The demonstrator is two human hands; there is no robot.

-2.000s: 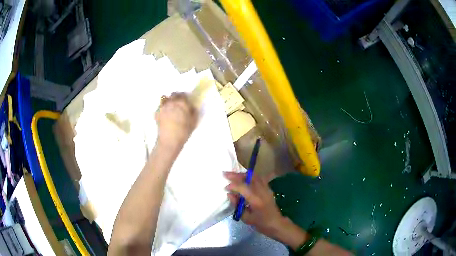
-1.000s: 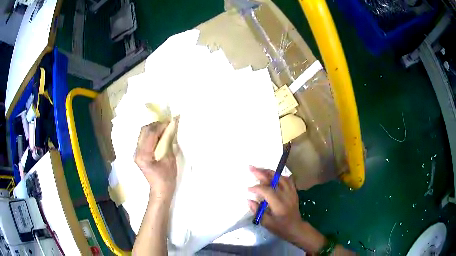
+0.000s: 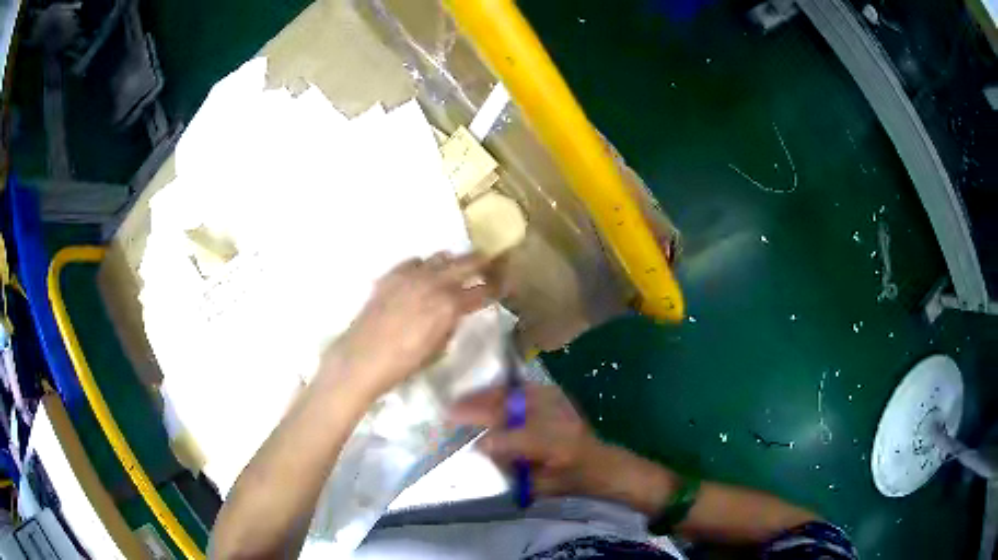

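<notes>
A wide pile of white cut fabric pieces (image 3: 296,208) with stepped edges lies on the trolley's brown cardboard top (image 3: 350,55). My left hand (image 3: 410,317) lies over the pile's right edge, fingertips near the tan tickets; whether it grips anything is unclear. My right hand (image 3: 536,438) is blurred and holds a blue pen (image 3: 517,421) upright beside the pile's lower right edge. Tan bundle tickets (image 3: 468,164) lie to the right of the pile, with a rounded tan piece (image 3: 496,223) below them. Another tan slip (image 3: 213,243) shows on the pile.
A thick yellow rail (image 3: 569,153) runs along the trolley's right side, and a thinner one (image 3: 82,361) along its left. A white round base (image 3: 917,427) stands on the green floor at right. A grey metal leg (image 3: 908,142) curves behind it. A grey-white surface lies near my lap.
My left hand has let go of the tan slip on the pile and moved right, to the pile's edge. My right hand still holds the pen. The camera view has shifted.
</notes>
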